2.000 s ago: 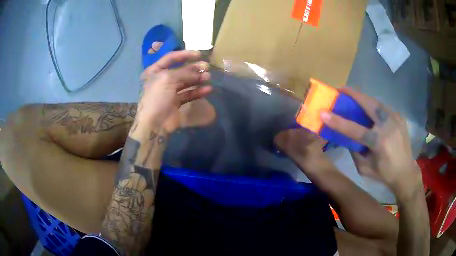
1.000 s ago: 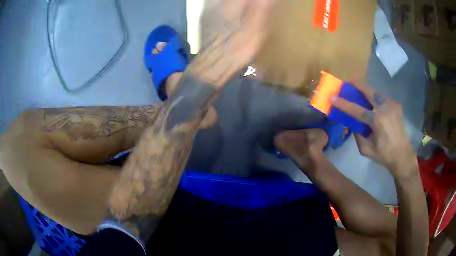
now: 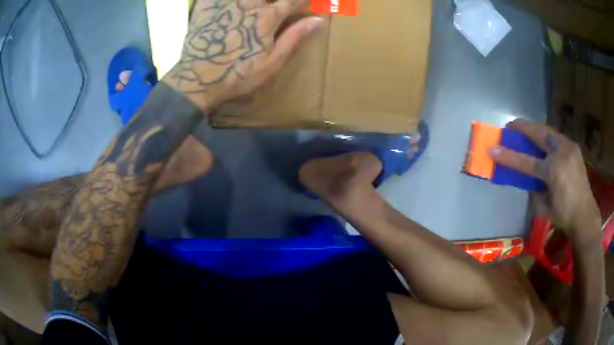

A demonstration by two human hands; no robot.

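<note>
A brown corrugated carton lies on the floor in front of me, with a centre seam. An orange-red sticker with white print sits on the seam at the top edge of the view. My left hand lies on the carton's left part, cut off by the top edge. My right hand holds a blue and orange tape gun above the floor, right of the carton and apart from it. Clear shiny film or tape shows at the carton's near edge.
A red stool and an orange-red label strip are at the lower right. A crumpled white scrap lies right of the carton. A dark strapping loop and a long pale strip are at the left. My blue-slippered feet flank the carton's near side.
The view has shifted right, and the carton lies straighter. My left hand has moved forward onto the carton from its near left edge. The tape gun has moved away from the carton's near edge.
</note>
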